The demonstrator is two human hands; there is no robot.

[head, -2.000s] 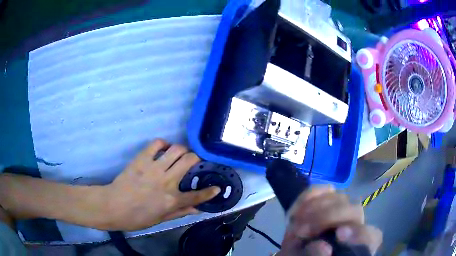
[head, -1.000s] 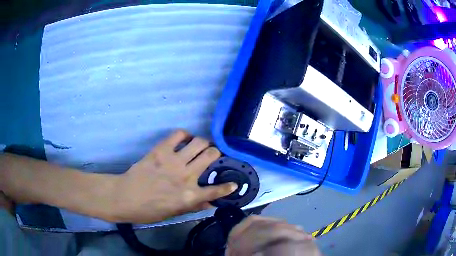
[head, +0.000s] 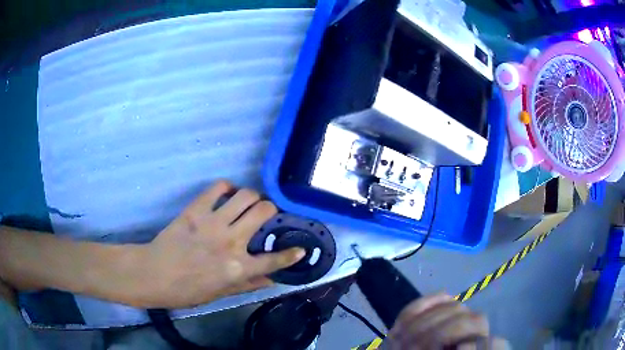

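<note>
A round black ear cup (head: pixel 291 239) with two white oval spots lies on the white foam sheet near its front edge. My left hand (head: pixel 205 249) rests on it, a fingertip pressed on its middle and the other fingers at its rim. My right hand (head: pixel 438 325) grips a thick black electric screwdriver (head: pixel 387 290). Its thin bit points up and left, between the ear cup and the blue tray, touching neither. The silver pick-up plate (head: pixel 336 167) of the screw feeder (head: pixel 432 113) is beyond it. A second black cup (head: pixel 284 325) hangs below the sheet edge.
The blue tray (head: pixel 275 154) holds the feeder, with crinkled clear plastic (head: pixel 438 14) on top. The foam sheet (head: pixel 157 123) extends left. A pink fan (head: pixel 574 113) stands right of the tray. A cardboard box (head: pixel 534 208) and yellow-black floor tape (head: pixel 504 263) are at the lower right.
The screwdriver first went from the pick-up plate to the ear cup's lower edge. It is now back to the right, off the cup. My left hand still presses the cup.
</note>
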